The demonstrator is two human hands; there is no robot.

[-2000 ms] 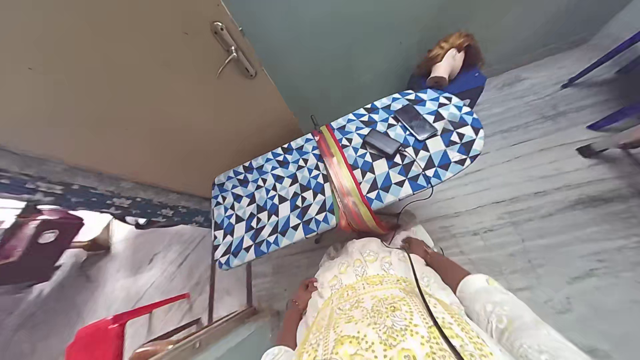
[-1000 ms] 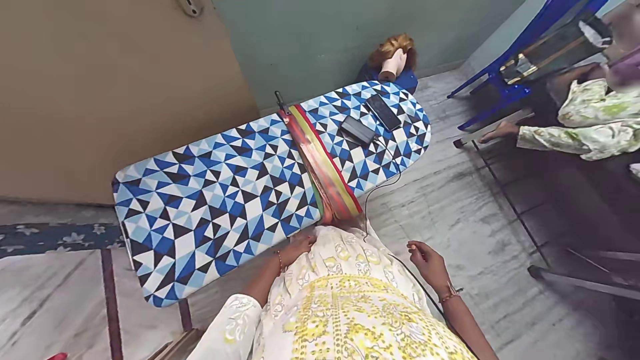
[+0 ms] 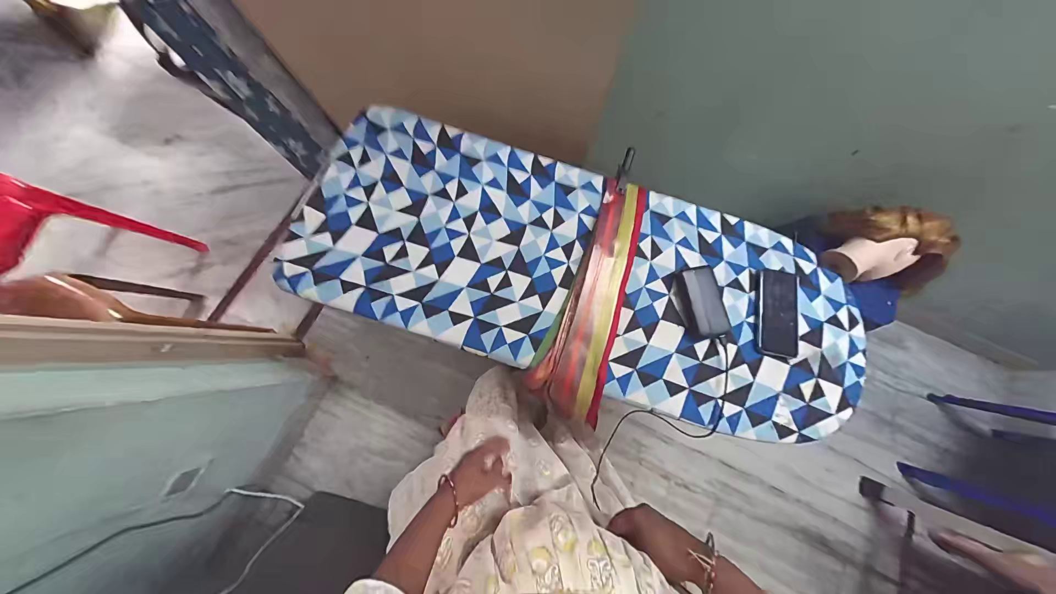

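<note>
My left hand (image 3: 481,472) lies against the front of the cream and yellow embroidered dress (image 3: 569,549), its fingers partly curled. At the dress's right side is my right hand (image 3: 648,528), its fingers hidden in the cloth. Beyond both hands stands an ironing board (image 3: 445,239) with a blue, black and white triangle-patterned cover. A shiny red, yellow and green striped cloth band (image 3: 606,289) lies across it and hangs over the near edge, with a black clip (image 3: 625,169) at its far end. A black power bank or adapter (image 3: 701,301) with a cable and a dark smartphone (image 3: 778,313) rest on the board.
A mannequin head (image 3: 874,256) with brown hair sits past the board's right end. Blue chair legs (image 3: 982,491) and part of a person's limb are at the lower right. A red plastic chair (image 3: 99,216) stands left. Beside the low wall (image 3: 107,437) a white cable (image 3: 272,495) runs down.
The view has turned a lot. My left hand has stayed at the front of the dress; my right hand, apart from the cloth one second ago, is now against it.
</note>
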